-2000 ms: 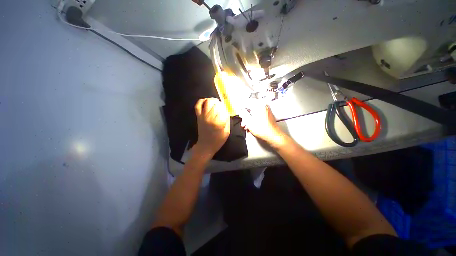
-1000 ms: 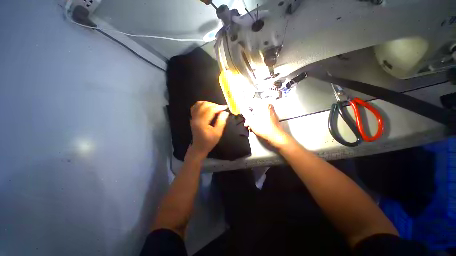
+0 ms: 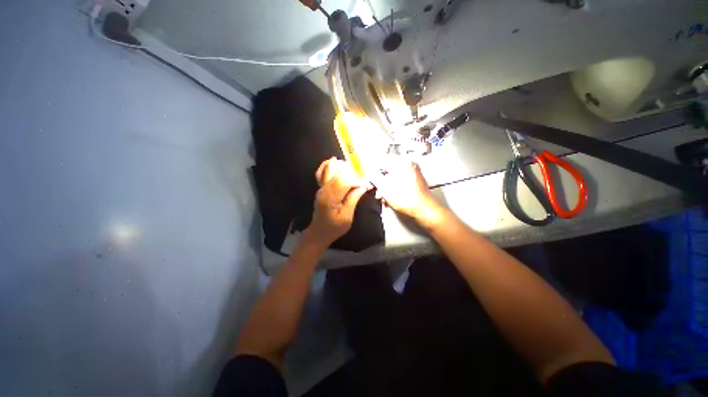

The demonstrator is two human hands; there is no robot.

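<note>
Black cloth (image 3: pixel 291 147) lies piled on the machine table, left of the needle area, and reaches the table's front edge. My left hand (image 3: pixel 337 200) is on the cloth beside the yellow-orange lamp (image 3: pixel 348 143), fingers bent and pinching the cloth near its right edge. My right hand (image 3: pixel 405 188) is just below the presser foot area, partly washed out by glare. Its fingertips are lost in the bright light, so its grip cannot be made out. The sewing machine head (image 3: pixel 497 46) spans the top. The needle area is mostly glare.
Scissors with one red and one dark handle loop (image 3: pixel 563 184) lie right of my right hand. A dark band (image 3: pixel 594 145) runs diagonally above them. A cream rounded housing (image 3: pixel 615 85) is at upper right. A blue crate (image 3: pixel 687 271) with dark cloth is lower right. A pale wall (image 3: pixel 116 170) stands left.
My left hand first shifted slightly left with its fingers spreading, then came back right towards my right hand and the lamp. My right hand has stayed nearly in place at the needle area.
</note>
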